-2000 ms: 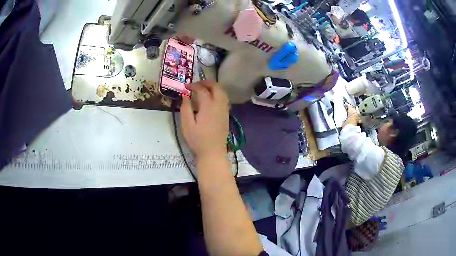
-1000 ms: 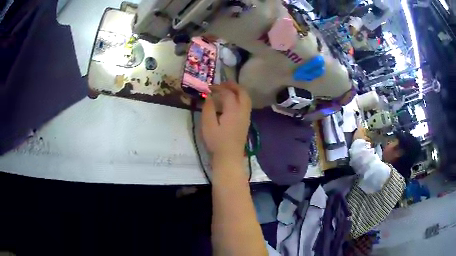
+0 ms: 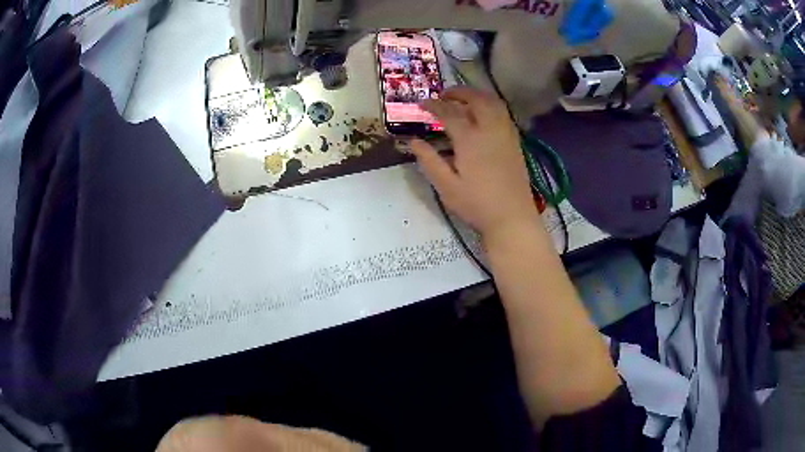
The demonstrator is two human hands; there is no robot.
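The smartphone (image 3: pixel 409 78) stands beside the machine head, its lit screen pink-red with rows of small pictures. My right hand (image 3: pixel 481 154) is at its lower end, fingers apart, fingertips over the bottom of the screen, thumb below it. At the bottom edge, a bare part of my left hand or forearm (image 3: pixel 256 436) shows, cut off by the frame; its fingers cannot be made out. A large dark purple-grey panel (image 3: pixel 106 203) lies at the left of the sewing machine's bed plate (image 3: pixel 265 163).
Green-handled scissors (image 3: pixel 549 172) and a black cord lie by my right wrist. A curved dark panel (image 3: pixel 609 168) is beyond them. Pale and dark cut pieces (image 3: pixel 697 309) hang at the right. A white-and-black device (image 3: pixel 596 79) is at the machine arm. Another person's sleeve (image 3: pixel 778 172) shows at far right.
The view has shifted, so phone and machine sit further right. My right hand stays at the phone's lower end. Bare skin of my left hand or forearm has come in at the bottom.
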